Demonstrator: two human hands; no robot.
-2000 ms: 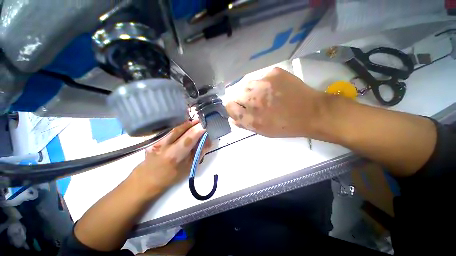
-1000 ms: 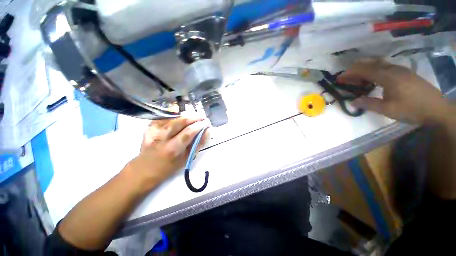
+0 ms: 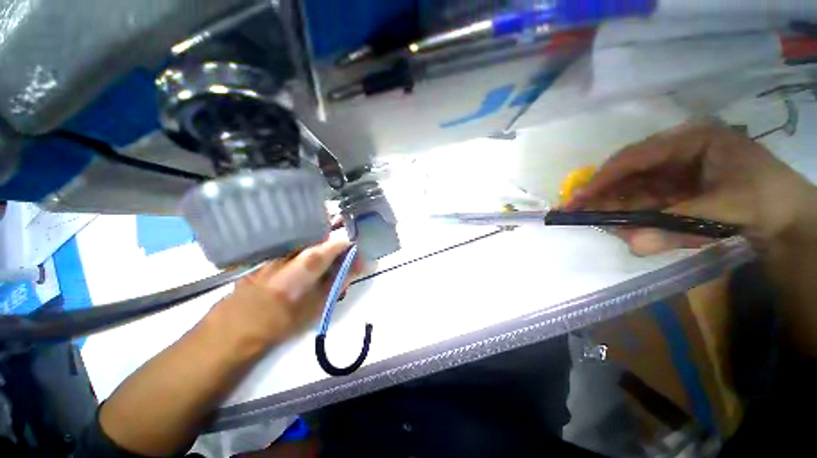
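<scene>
My left hand (image 3: 291, 279) lies on the white table beside the needle area, fingers partly hidden behind the machine parts; whether it holds fabric cannot be seen. A narrow light-blue strip (image 3: 335, 292) hangs from beside its fingers and ends in a dark curled strip (image 3: 344, 370) over the table's grey edge. My right hand (image 3: 694, 183) holds the fabric shears (image 3: 582, 217) by their dark handles, seen edge-on, with the blades pointing left towards the grey guide (image 3: 373, 234). The presser foot and needle are hidden behind the machine parts and glare.
The sewing machine head (image 3: 98, 98) fills the upper left, with its ribbed grey knob (image 3: 255, 217) close to the camera. A yellow bobbin or disc (image 3: 578, 182) is beside my right hand. A blue pen (image 3: 573, 12) is at the top. Light-blue panels (image 3: 166, 234) lie at left.
My right hand went from the needle area to the shears on the right, took hold of them and brought them left with the blades towards the guide. My left hand stays near the needle.
</scene>
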